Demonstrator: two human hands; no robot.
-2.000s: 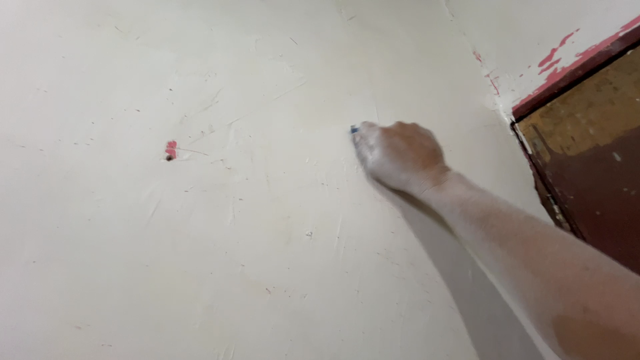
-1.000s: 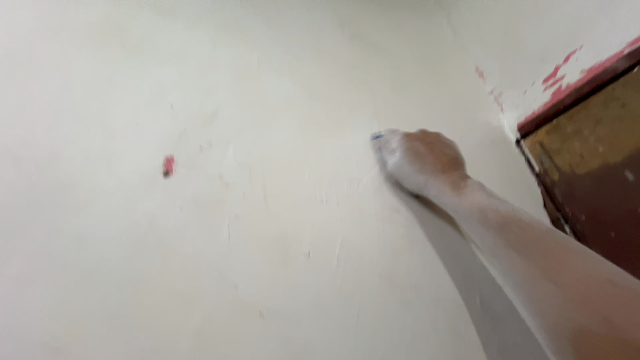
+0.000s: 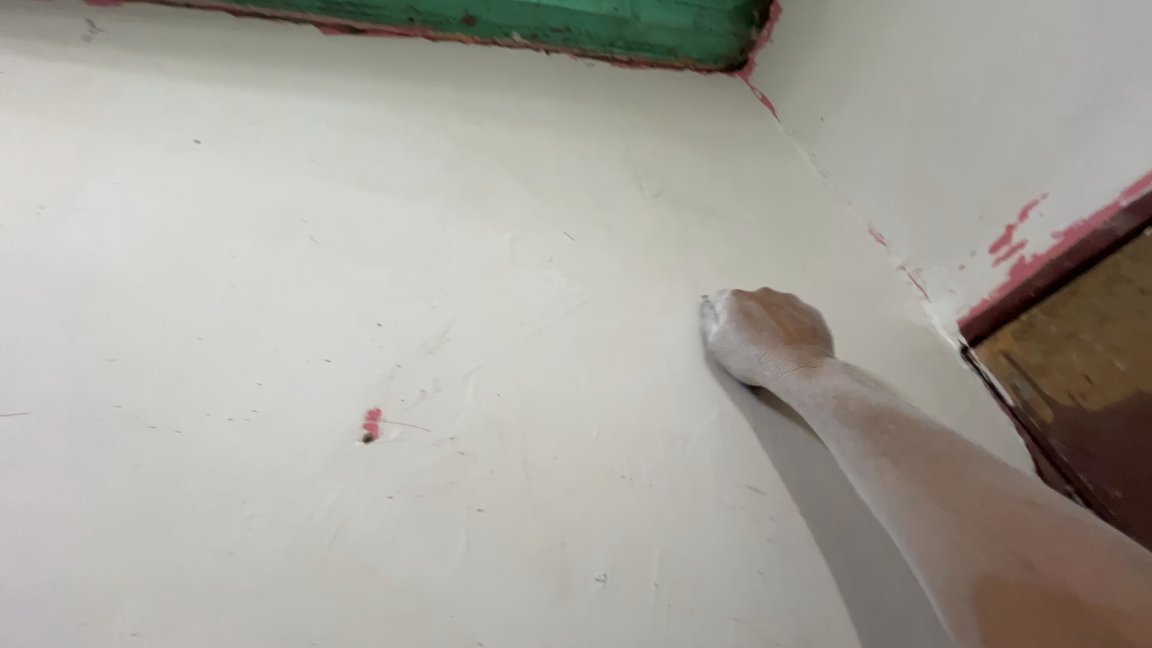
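My right hand (image 3: 769,335), coated in white dust like the forearm, is closed in a fist against the off-white plastered wall (image 3: 504,342). A small greyish edge of something (image 3: 705,300) shows at the thumb side; the rest is hidden in the fist, so what it is cannot be told. Left of the hand and lower, the wall has a small hole with a pink patch (image 3: 373,423) and a thin crack beside it. Fine scratches and specks mark the surface. My left hand is out of view.
A green painted wooden panel (image 3: 576,27) with a rough pink edge runs along the top. At right the wall meets another white wall (image 3: 900,108) at a corner with chipped pink spots. A brown wooden door or panel (image 3: 1080,387) in a dark red frame stands at far right.
The view has tilted up, bringing the green panel into sight. My right hand stays closed at the wall, having shifted slightly over it.
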